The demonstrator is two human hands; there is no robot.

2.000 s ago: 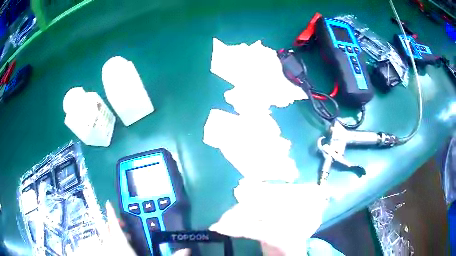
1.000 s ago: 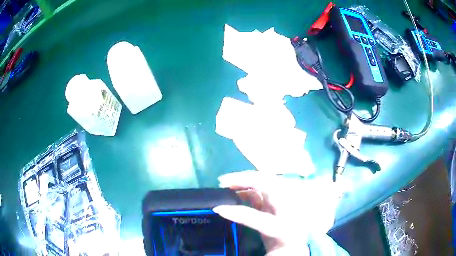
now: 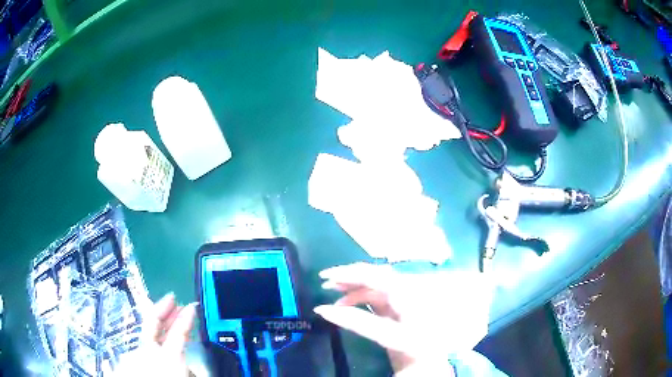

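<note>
A battery tester with a blue face and dark screen is in front of me, its lower end cut off by the picture's bottom edge. A black frame marked TOPDON overlaps the lower edge of its screen. My left hand is at the tester's left edge, overexposed and partly cut off; its hold is unclear. My right hand is right of the tester, finger and thumb apart, with the thumb tip by the frame's corner. Whether it grips the frame is unclear. Ragged white cloths lie beyond my right hand.
Two white bottles stand or lie at left. Clear plastic with black frames is at lower left. An air gun on a pale hose is at right, below another tester with leads. Clear film is beyond the bench edge.
The tester shows its blue face and dark screen again, after only its top end and the TOPDON marking showed close up. My left hand has come into view at its left side.
</note>
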